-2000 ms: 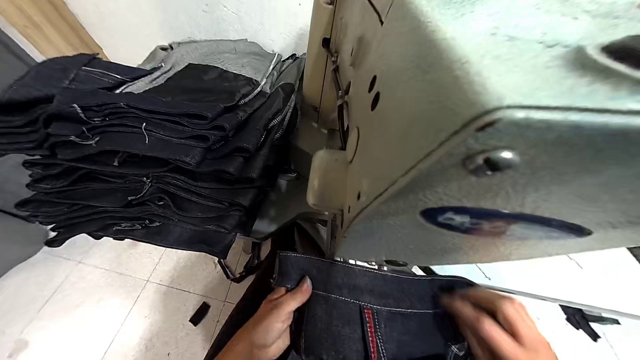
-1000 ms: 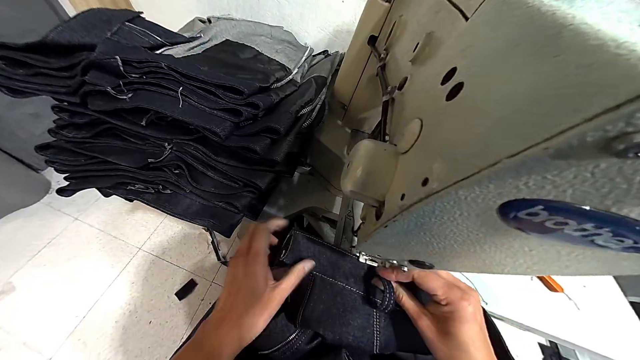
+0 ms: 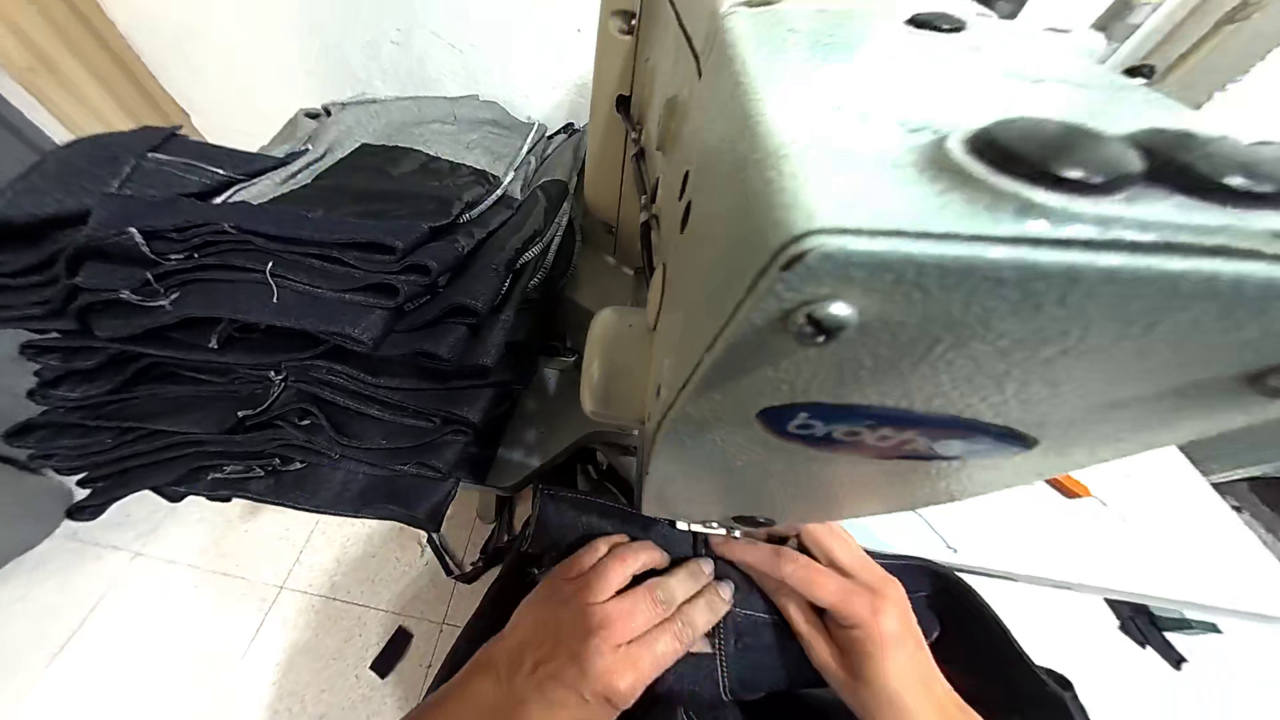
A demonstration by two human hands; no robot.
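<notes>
Dark denim trousers (image 3: 770,650) lie under the head of a Brother industrial sewing machine (image 3: 900,340), their waistband (image 3: 590,515) at the metal presser parts (image 3: 708,528). My left hand (image 3: 620,620) lies flat on the denim left of a stitched seam, fingers together, pressing the cloth. Just right of the seam, my right hand (image 3: 840,600) pinches the cloth or a belt loop close to the presser parts; its fingertips are partly hidden beneath the machine head. The needle cannot be seen.
A tall stack of folded dark denim garments (image 3: 280,300) stands at the left, against the machine. A dark scrap (image 3: 391,652) lies on the tiled floor. On the right, the white table (image 3: 1100,540) holds an orange-handled tool (image 3: 1068,487) and fabric scraps (image 3: 1150,628).
My left hand has come down from the waistband's left end onto the denim beside the seam. The loop that stood up by my right fingers a second ago is now at the presser parts.
</notes>
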